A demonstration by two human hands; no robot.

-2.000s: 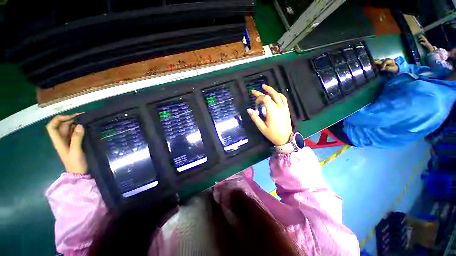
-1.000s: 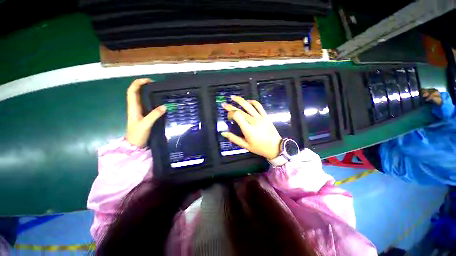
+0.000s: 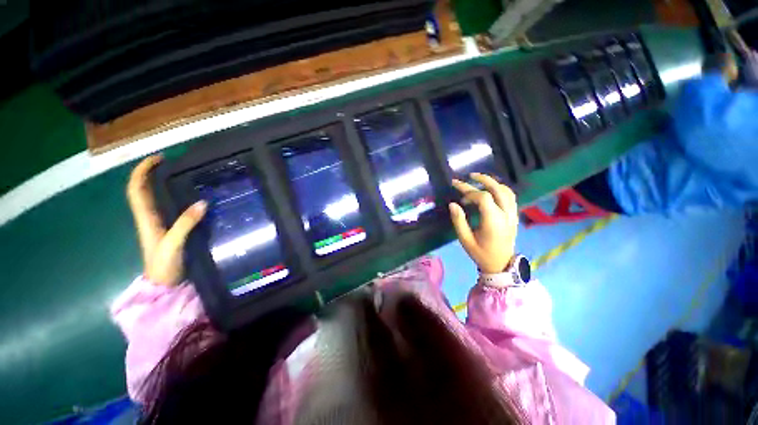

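A black foam tray (image 3: 270, 153) lies on the green bench with several smartphones face up in a row. The leftmost smartphone (image 3: 237, 217), the second (image 3: 322, 184) and the third (image 3: 395, 158) show dark screens with red and green marks at the bottom. The rightmost smartphone (image 3: 465, 129) has a dark bluish screen; its lower end is partly behind my fingers. My left hand (image 3: 166, 228) grips the tray's left end, thumb at the leftmost phone's edge. My right hand (image 3: 489, 220) holds nothing, fingers apart, fingertips at the rightmost phone's lower end.
Stacked foam trays (image 3: 249, 50) stand behind on a wooden board (image 3: 291, 76). Another tray of phones (image 3: 602, 87) lies to the right, near a person in a blue smock (image 3: 698, 149). A red stool (image 3: 565, 209) stands below the bench's front edge.
My right hand has moved from the second phone to the rightmost phone's lower end. The left phones' text rows have gone, with red and green marks now showing. The view has tilted; my left hand still holds the tray.
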